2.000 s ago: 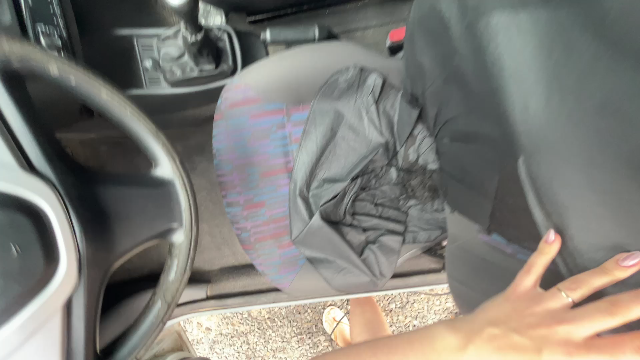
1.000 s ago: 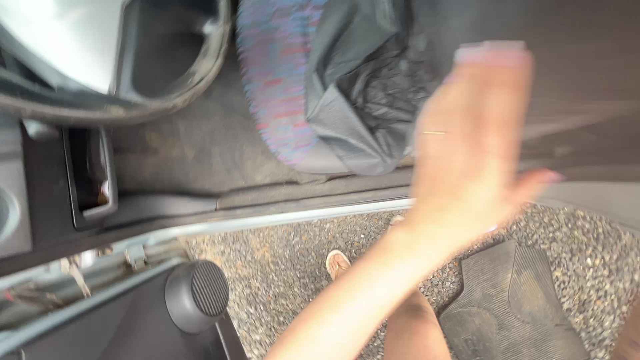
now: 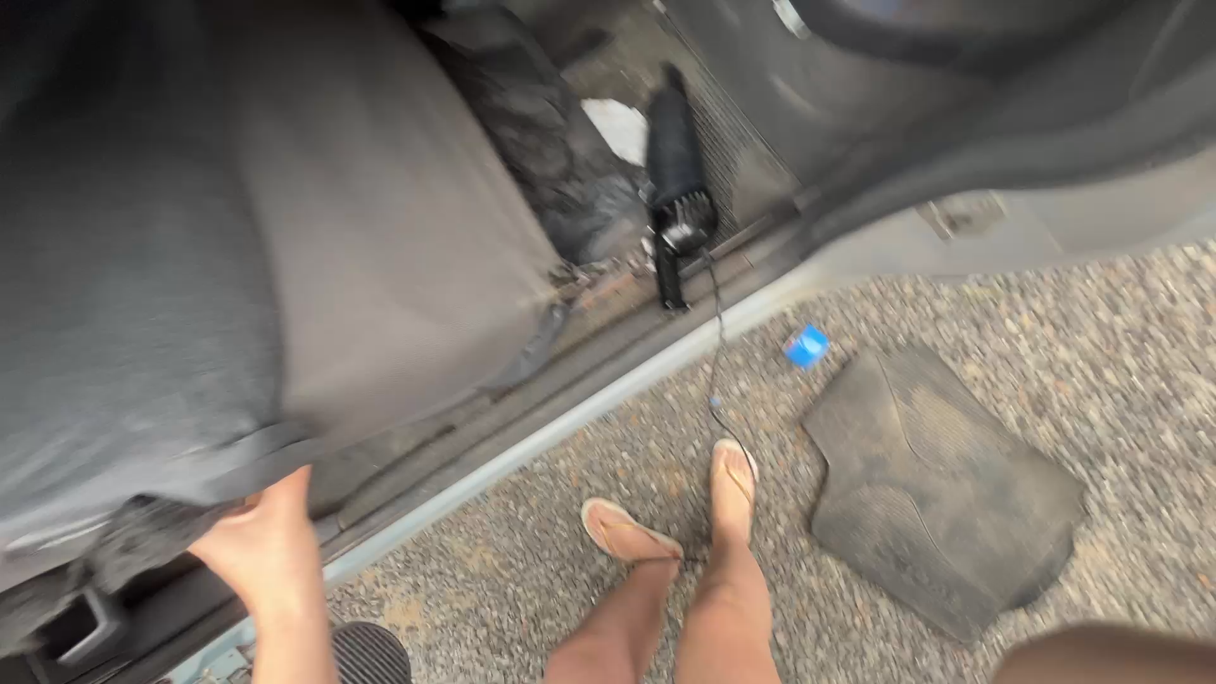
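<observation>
At the lower left, my left hand [image 3: 271, 541] is closed on the edge of a dark fabric seat cover [image 3: 161, 313]. The thumb lies along the edge, and the other fingers are mostly hidden. Crumpled dark grey fabric [image 3: 142, 546] hangs beside the fingers. The cover lies over the grey car seat [image 3: 380, 228], and its edge is blurred. A blurred patch of skin shows at the bottom right corner, but my right hand itself is out of view.
A black handheld device, possibly a vacuum [image 3: 679, 171], with a thin cord lies near the door sill [image 3: 570, 423]. White paper [image 3: 617, 130] is beside it. A rubber floor mat [image 3: 940, 484] and a blue object [image 3: 807, 347] rest on gravel near my sandalled feet [image 3: 731, 475].
The view has swung far from the steering wheel toward the rear footwell. My left hand, spread on the seat's dark cover two seconds ago, has closed on the cover's edge.
</observation>
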